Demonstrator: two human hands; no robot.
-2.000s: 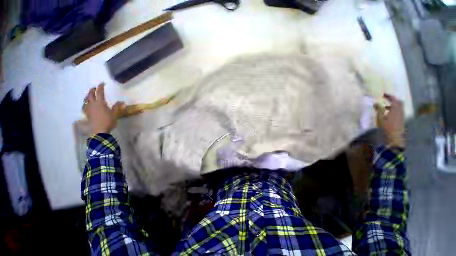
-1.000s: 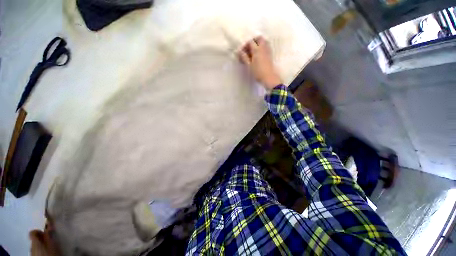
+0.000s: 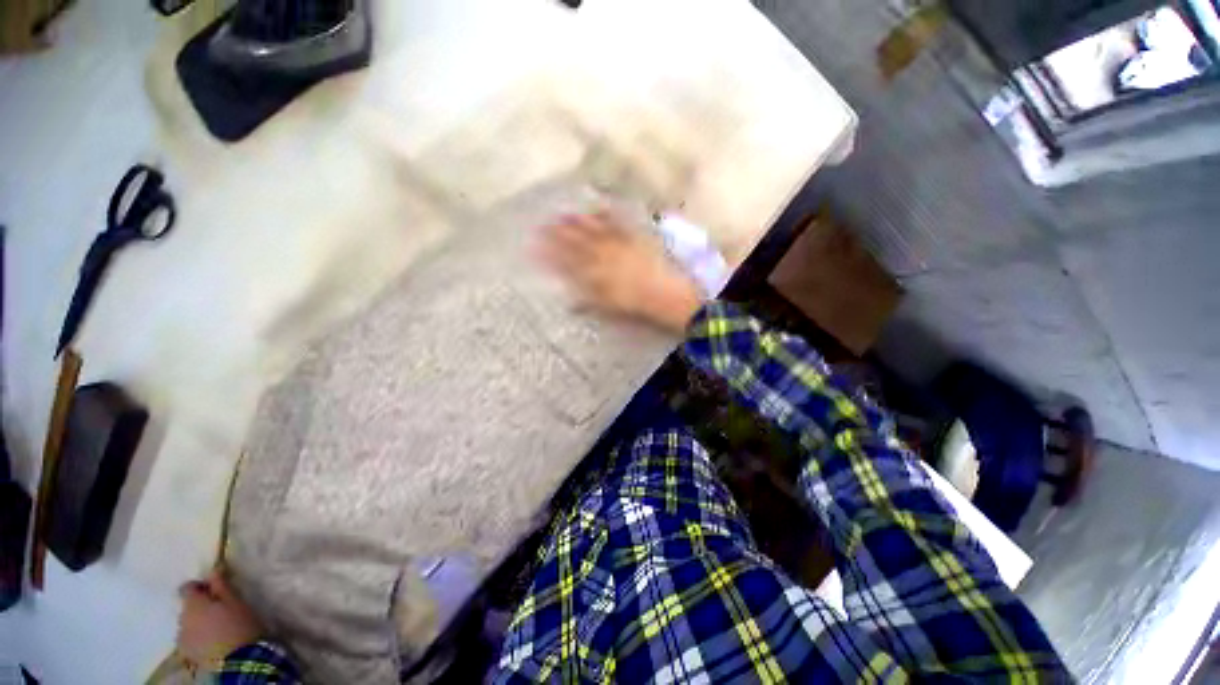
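The garment [image 3: 415,415] lies spread on the white pressing table, grey-beige side up, with a thin mustard line along its left edge. A lilac-white patch [image 3: 450,578] shows at its near edge and another pale piece at its far right end. My right hand [image 3: 609,268] is blurred and lies flat on the far right part of the garment, fingers apart. My left hand [image 3: 214,618] is at the lower left edge of the garment, fingers bent at the edge; whether it pinches the cloth is not clear.
The steam iron [image 3: 274,60] stands at the far left of the table [image 3: 669,80]. Black scissors [image 3: 113,254], a wooden ruler [image 3: 54,468] and a dark pressing block [image 3: 96,475] lie at the left. A brown box-like thing [image 3: 836,284] and a dark blue stool-like object [image 3: 997,448] are beyond the right edge.
My right hand has moved left and nearer, from the garment's far end onto its surface. My left hand has shifted slightly right in view. The iron shows more fully.
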